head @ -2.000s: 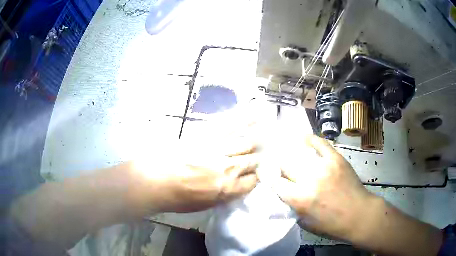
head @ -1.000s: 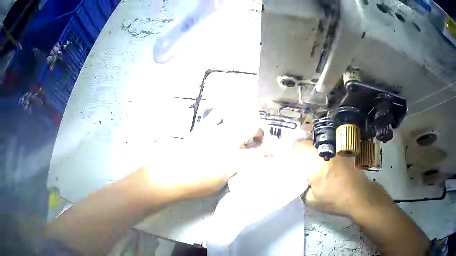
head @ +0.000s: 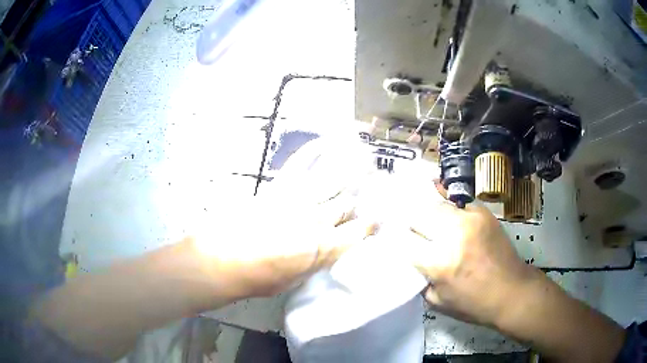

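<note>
A white fabric piece (head: pixel 355 312) lies under both hands and hangs over the table's front edge; its upper part is overexposed near the needle. My left hand (head: pixel 284 255) lies on it from the left, fingertips near the presser foot (head: pixel 385 164). My right hand (head: pixel 468 259) holds its right side, just below the tension knobs (head: pixel 493 177). Both hands hold the fabric between them. The sewing machine head (head: pixel 418 42) stands at the upper right, with white threads running down. The needle tip and stitching are lost in glare.
The worn white table (head: pixel 106 191) has a curved left edge. A pale translucent elongated thing (head: pixel 223 35) is at the table's back. A blue slatted crate (head: pixel 99 57) stands beyond the left edge. Pale cloth (head: pixel 159 344) shows below the table's front edge.
The fabric now hangs in a rounded fold between the hands, where it was straighter a second ago. My left fingers have shifted a little on it. The whole view has shifted slightly.
</note>
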